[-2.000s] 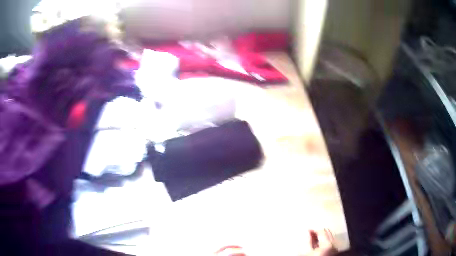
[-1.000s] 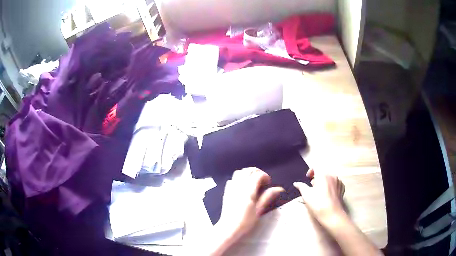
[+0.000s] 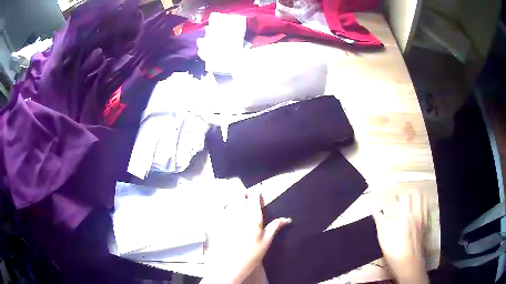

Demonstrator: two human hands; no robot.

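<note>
Two dark fabric cut pieces lie on the wooden table (image 3: 408, 130) in front of me. One cut piece (image 3: 319, 194) slants up to the right; the other (image 3: 327, 252) lies nearer and overlaps its lower end. My left hand (image 3: 249, 238) is at their left edges, thumb over the dark fabric; whether it grips is unclear. My right hand (image 3: 402, 233) is at the nearer piece's right end, fingers spread and blurred. The dark cut-piece pile (image 3: 288, 136) lies just beyond. The white interlining pile (image 3: 161, 216) is left of my left hand.
Loose white pieces (image 3: 169, 141) lie behind the interlining pile. A purple garment heap (image 3: 50, 152) with red patches fills the left. Red fabric (image 3: 355, 30) with a clear roll-like item lies at the back. A white sheet (image 3: 288, 86) lies behind the dark pile. The table's right edge curves down.
My right hand has moved right and nearer. Two dark pieces now lie spread apart from the pile, where my hands were over dark fabric against it. The view has shifted slightly.
</note>
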